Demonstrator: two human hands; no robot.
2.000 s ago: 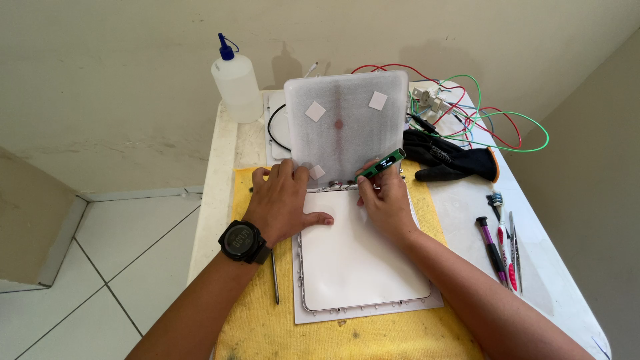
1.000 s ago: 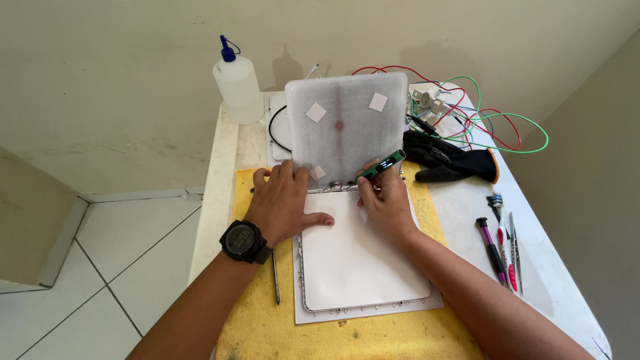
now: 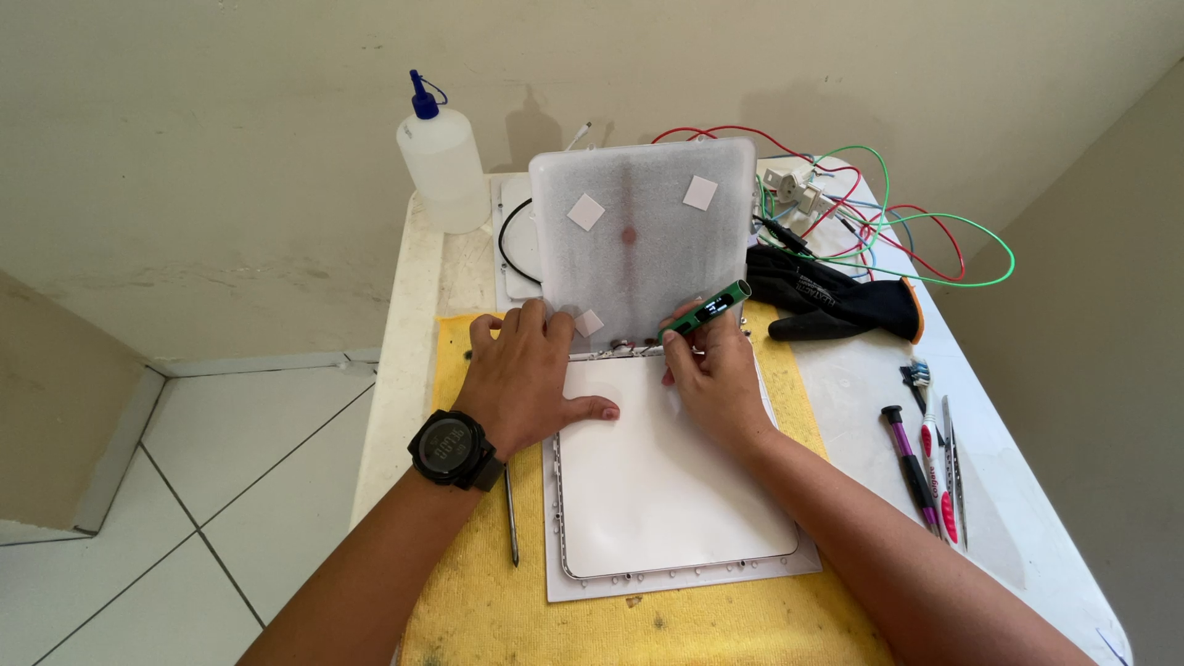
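Observation:
A white rectangular panel [image 3: 675, 472] lies flat on a yellow cloth [image 3: 647, 638]. Behind it a translucent plastic cover [image 3: 638, 213] with several pale square pads stands nearly upright. My right hand [image 3: 712, 370] holds a green pen-shaped electric tool with a small lit display [image 3: 708, 310] near the seam between panel and cover; its tip is hidden. Small dark and red parts show along that seam. My left hand [image 3: 527, 375] rests at the panel's upper left corner and the cover's lower edge, thumb out over the panel, gripping nothing that I can make out.
A squeeze bottle [image 3: 444, 166] with a blue cap stands back left. At the right lie black work gloves [image 3: 832, 301], tangled wires [image 3: 869, 213], a purple-and-black screwdriver [image 3: 911, 472], a toothbrush [image 3: 932, 444] and metal tweezers [image 3: 955, 472]. A thin metal rod [image 3: 511, 518] lies left of the panel.

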